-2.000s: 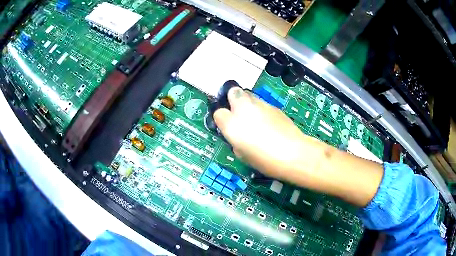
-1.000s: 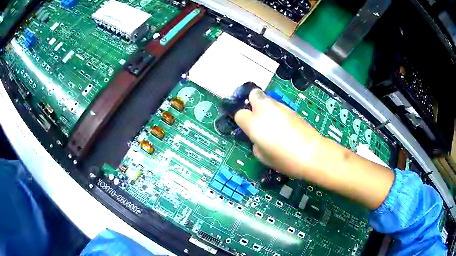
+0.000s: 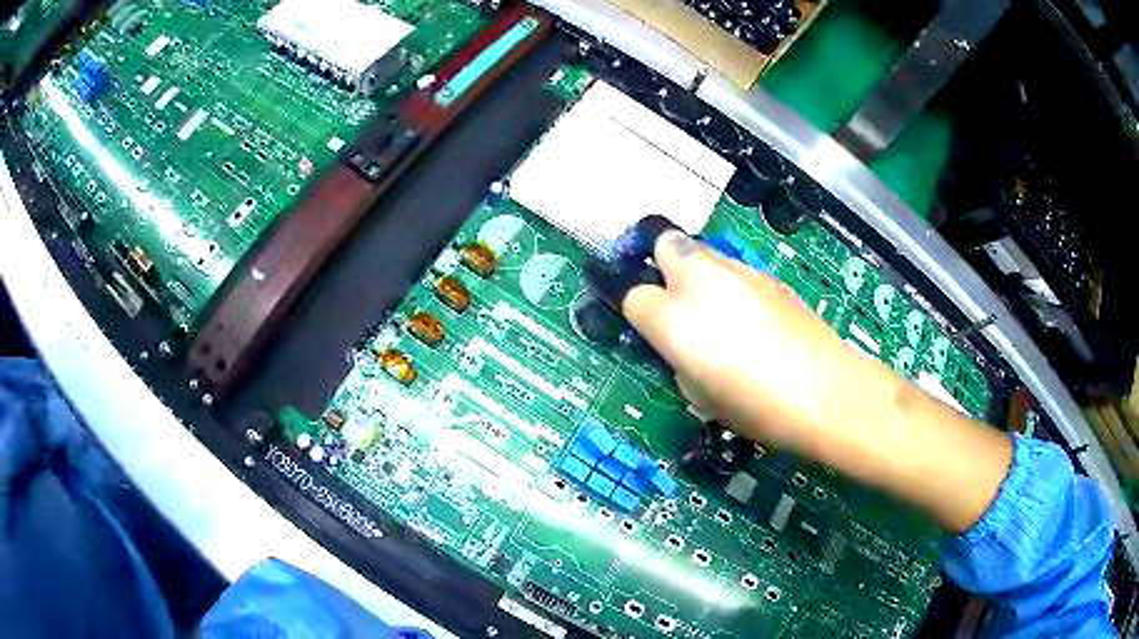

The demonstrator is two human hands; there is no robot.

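Note:
A green circuit board [image 3: 525, 412] lies in a black carrier [image 3: 362, 531] in front of me. My right hand [image 3: 749, 337] reaches in from the right, fingers closed around a black cylindrical capacitor [image 3: 647, 240] just below the large white heatsink block [image 3: 612, 169]. Other black cylinders stand beside the fingertips and partly under the hand. Left of them are round white-printed circles [image 3: 547, 281]. My left hand is not in view; only a blue sleeve [image 3: 294, 605] shows at the bottom edge.
A dark red crossbar [image 3: 312, 219] separates this board from a second board with a white heatsink [image 3: 337, 38]. Blue blocks [image 3: 612, 464] and orange-brown coils [image 3: 452, 293] stand on the near board. Beyond the metal rail [image 3: 799, 137] are a cardboard box [image 3: 749, 56] of black parts and dark trays.
The boards and carrier have shifted right in the picture. My right hand stays at the same place on the board, still with the black capacitor.

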